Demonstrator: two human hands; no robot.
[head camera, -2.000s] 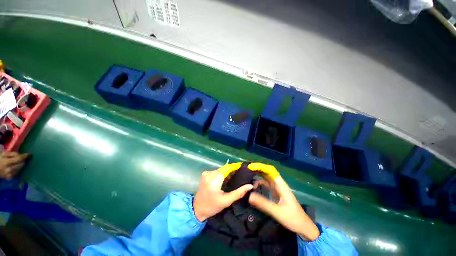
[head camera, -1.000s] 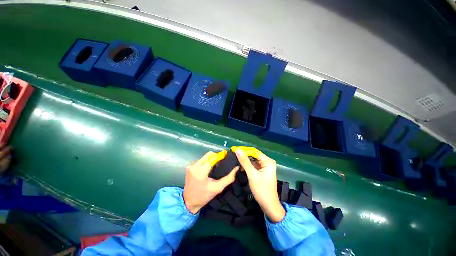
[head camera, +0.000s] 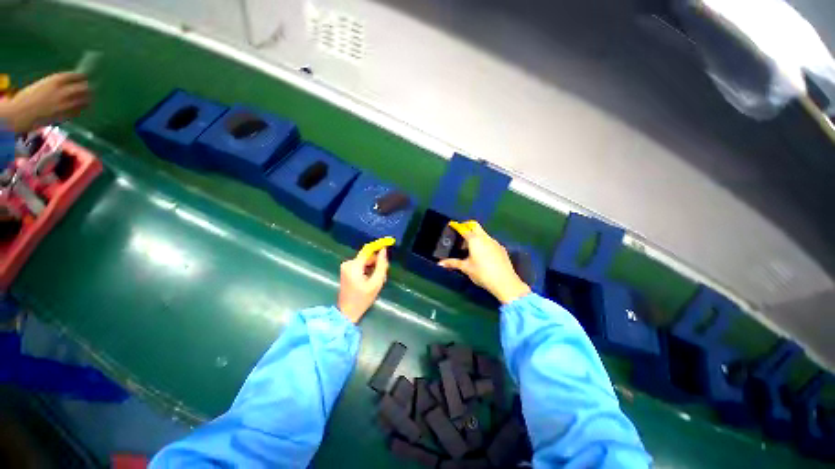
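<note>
My right hand (head camera: 485, 262) holds a small black block (head camera: 446, 242) by its edge, at the mouth of an open blue box (head camera: 425, 233) whose slotted panel (head camera: 470, 190) stands hinged up behind. My left hand (head camera: 363, 278) is to the left of that box, above the worktop edge, fingers partly bent, with nothing seen in it. Yellow cots cover fingers on both hands. A loose pile of black blocks (head camera: 446, 397) lies on the green worktop between my forearms.
Closed blue boxes (head camera: 311, 183) stand left on the belt, some with dark pieces on top. More boxes (head camera: 626, 317) with raised panels run right. A red tray (head camera: 55, 206) is at the left edge; another person's hand (head camera: 53, 98) reaches over the belt above it.
My hands have parted from above the pile and moved forward to the belt. My right hand is now at the open box with a block. The neighbour's hand has come over the belt.
</note>
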